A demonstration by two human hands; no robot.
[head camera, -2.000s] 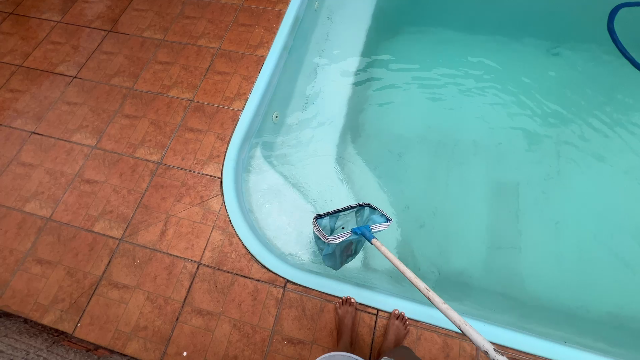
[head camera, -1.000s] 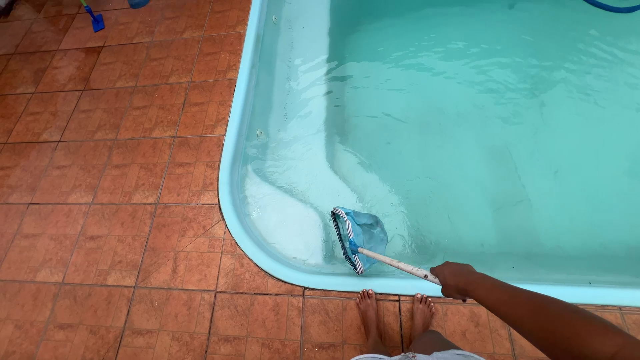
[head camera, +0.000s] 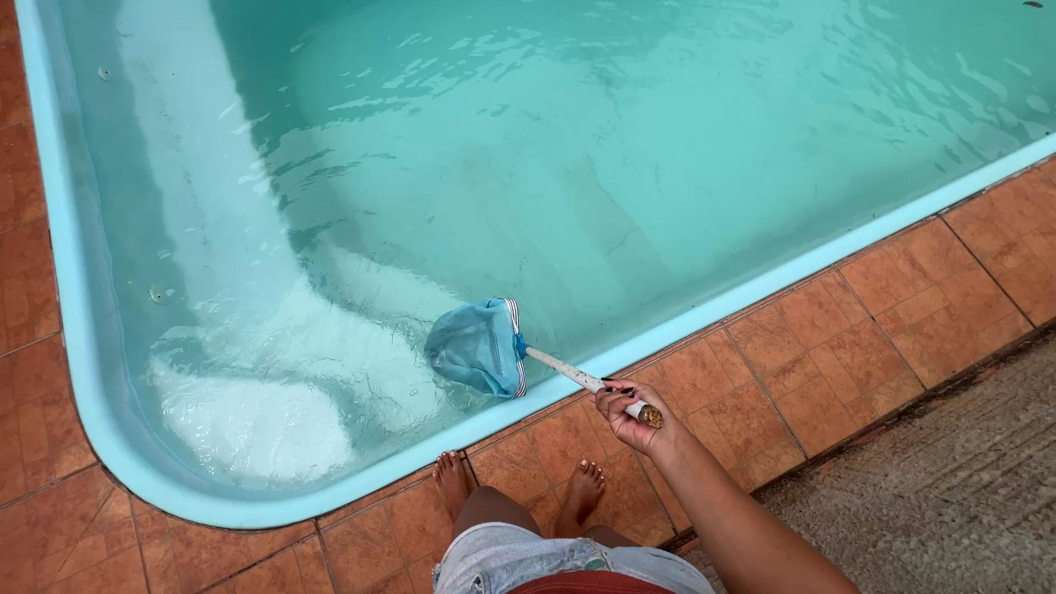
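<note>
My right hand (head camera: 631, 412) is closed around the white pole (head camera: 569, 370) of a pool skimmer net, near the pole's end, which points back toward me. The blue mesh bag (head camera: 474, 346) of the net hangs from a frame with a striped edge, over the pool water just inside the near rim. A blue connector (head camera: 520, 346) joins frame and pole. My left hand is not in view.
The light blue pool rim (head camera: 247, 516) curves around the near left corner. Pale steps (head camera: 256, 429) lie under the water. My bare feet (head camera: 584, 491) stand on orange tiles (head camera: 371, 540) beside the rim. Rough concrete (head camera: 932, 487) borders the tiles at right.
The net has turned, its bag now pointing left where it hung to the right of its frame a second ago. The view has swung noticeably. My right hand came into view after the first frame.
</note>
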